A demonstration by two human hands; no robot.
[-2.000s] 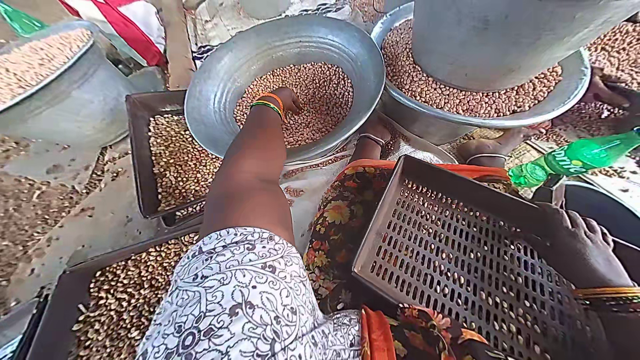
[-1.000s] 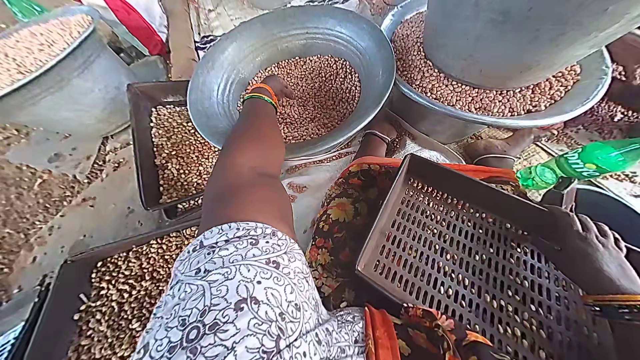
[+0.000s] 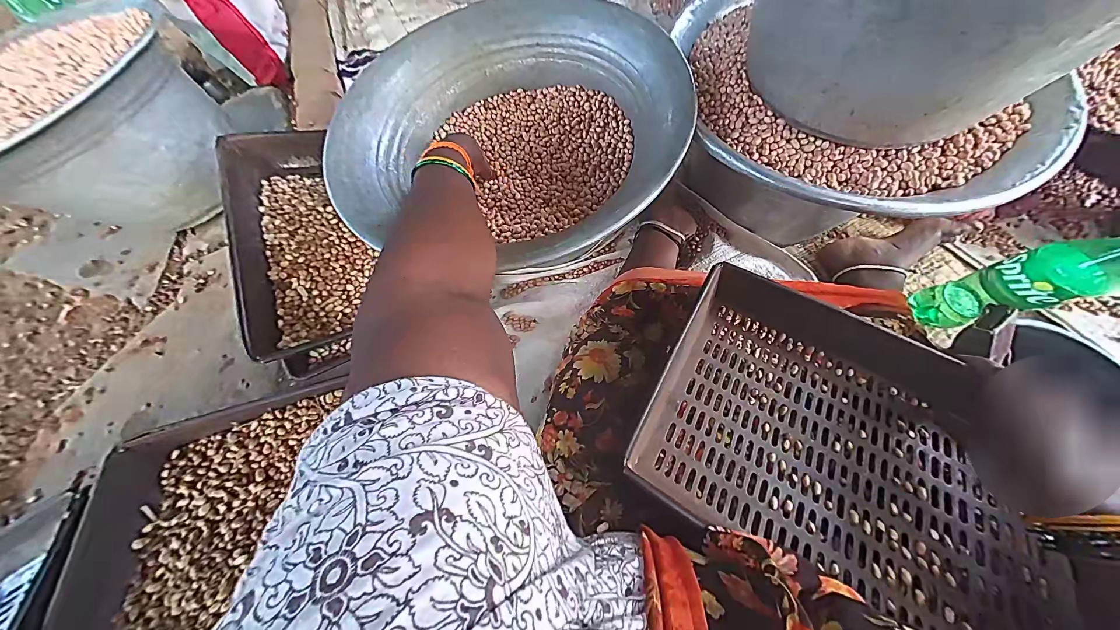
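Note:
My left hand [image 3: 472, 159], with orange, yellow and green bangles at the wrist, reaches into a wide metal basin [image 3: 385, 114]. Its fingers are partly buried in pinkish-brown kernels [image 3: 569, 153], which look like peanuts, so their pose is hidden. At the right, my right hand [image 3: 1041, 437], blurred and partly cut off, lies at the raised rim of a dark tray with a slotted bottom [image 3: 805, 437] and holds it. That tray leans over my lap on a flowered cloth [image 3: 595, 376]. A few kernels sit in and on its slots.
Dark trays of kernels stand at the left [image 3: 241, 254] and lower left [image 3: 96, 534]. A large metal pot [image 3: 114, 131] is farther left. At upper right a metal vessel [image 3: 910, 70] rests in a kernel-filled basin [image 3: 761, 175]. A green plastic bottle [image 3: 1041, 276] lies nearby; bare feet [image 3: 875, 249] show.
My left hand has moved leftward inside the basin, from nearer the middle of the kernels to their left edge. My right hand has stayed at the slotted tray.

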